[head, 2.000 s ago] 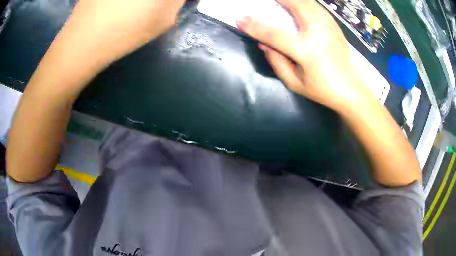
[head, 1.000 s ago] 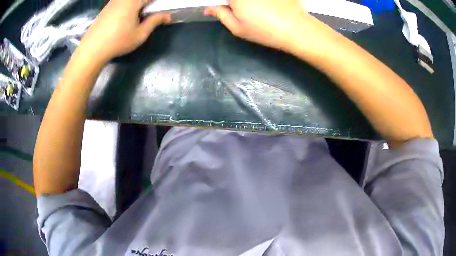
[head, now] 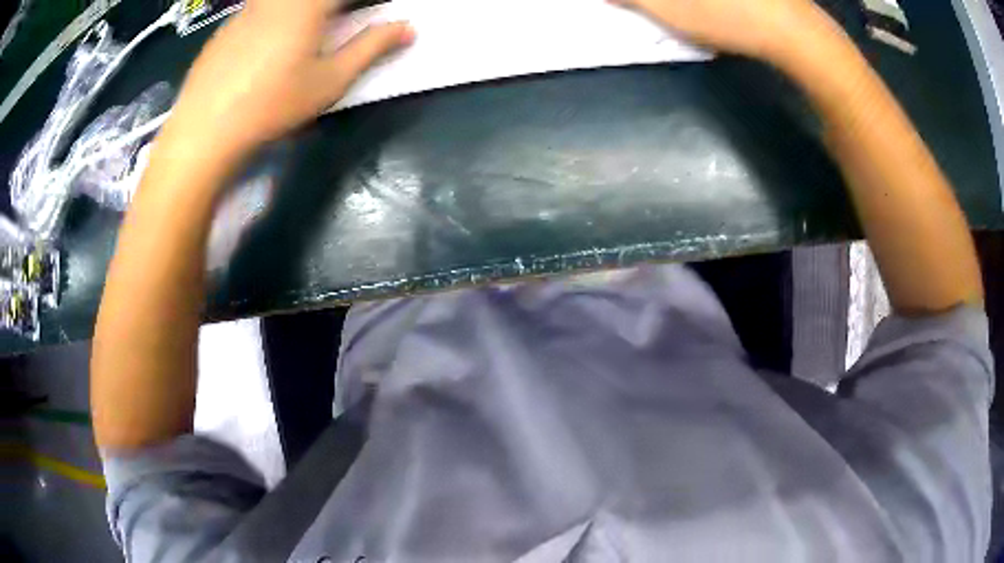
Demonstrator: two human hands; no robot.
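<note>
A long white power strip shell [head: 517,42] lies across the top of the view on the dark green mat, its plain side showing. My left hand [head: 292,66] lies on its left end, thumb stretched along the white surface, other fingers partly cut off or hidden. My right hand [head: 705,22] is on its right part, cut off by the top edge. A white power cord [head: 94,143] in crinkled clear plastic lies left of my left arm. Whether either hand grips the shell or only rests on it cannot be told.
Ends of open shells with small components and yellow blocks [head: 28,269] lie at the left table edge. Another component-filled piece [head: 198,11] shows at the top left. A small striped piece [head: 886,22] lies at the top right. The worn mat edge [head: 517,269] runs before my lap.
The view has shifted. The white shell shows more of its broad plain face. My right hand has moved right along it, away from my left hand. The blue item has left view.
</note>
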